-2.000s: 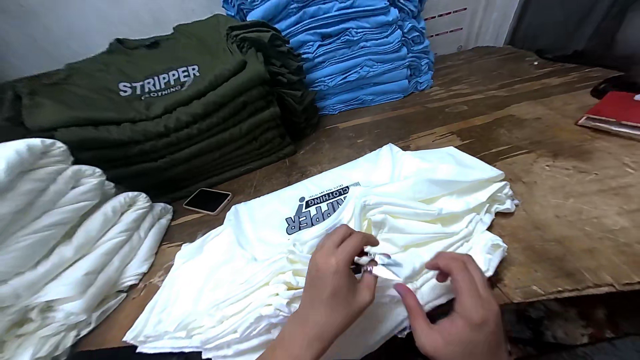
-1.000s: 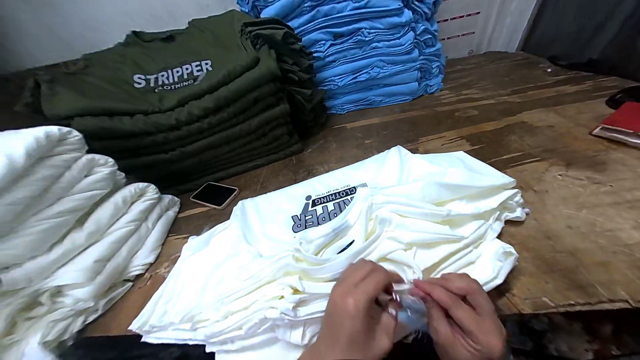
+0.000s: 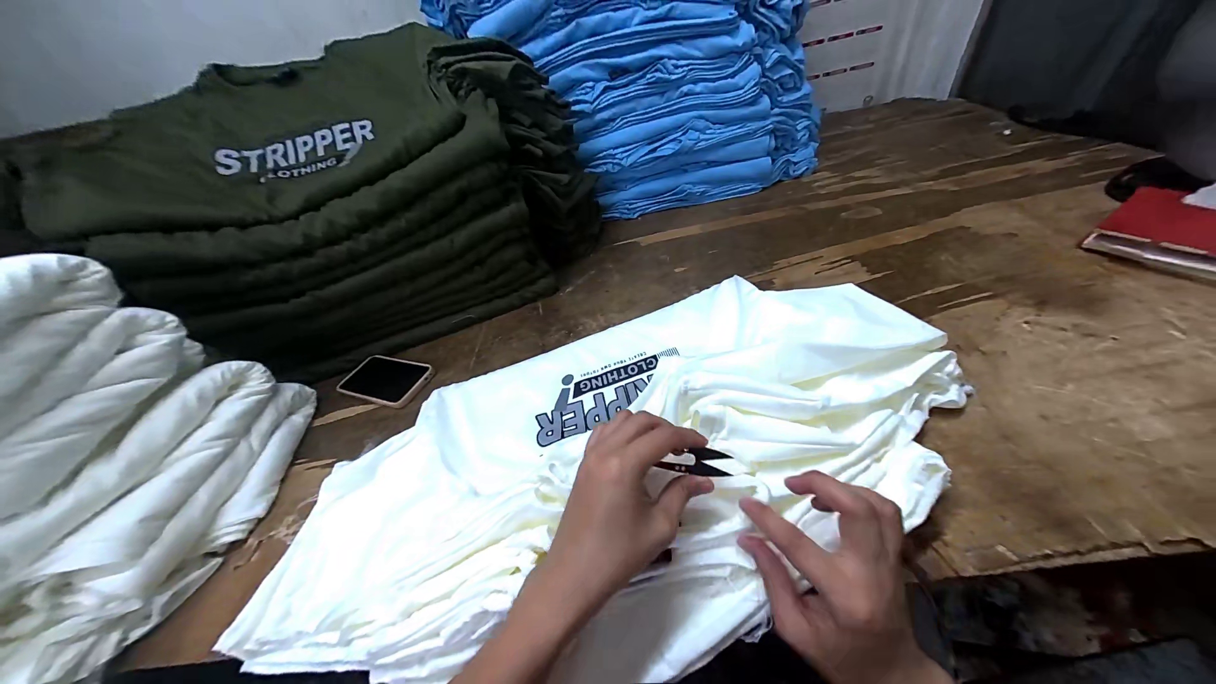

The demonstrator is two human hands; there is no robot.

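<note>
White T-shirts (image 3: 456, 418) with a dark chest print lie in a layered pile at the table's near edge. Over their collars, my left hand (image 3: 632, 494) holds small black thread snips (image 3: 698, 463), whose blades point right and stand a little apart. My right hand (image 3: 836, 560) is just right of the snips, with its fingers spread at the white fabric. Whether its fingertips pinch any fabric or thread cannot be told.
Folded dark green printed T-shirts (image 3: 313, 199) are stacked at the back left, beside a tall stack of light blue garments (image 3: 665, 104). White folded cloth (image 3: 104, 456) fills the left side. A phone (image 3: 385, 380) lies between piles; a red book (image 3: 1154, 228) is at the right.
One second ago my hands were close together at the white fabric; now they are apart. The snips' blades now show clearly above the shirts.
</note>
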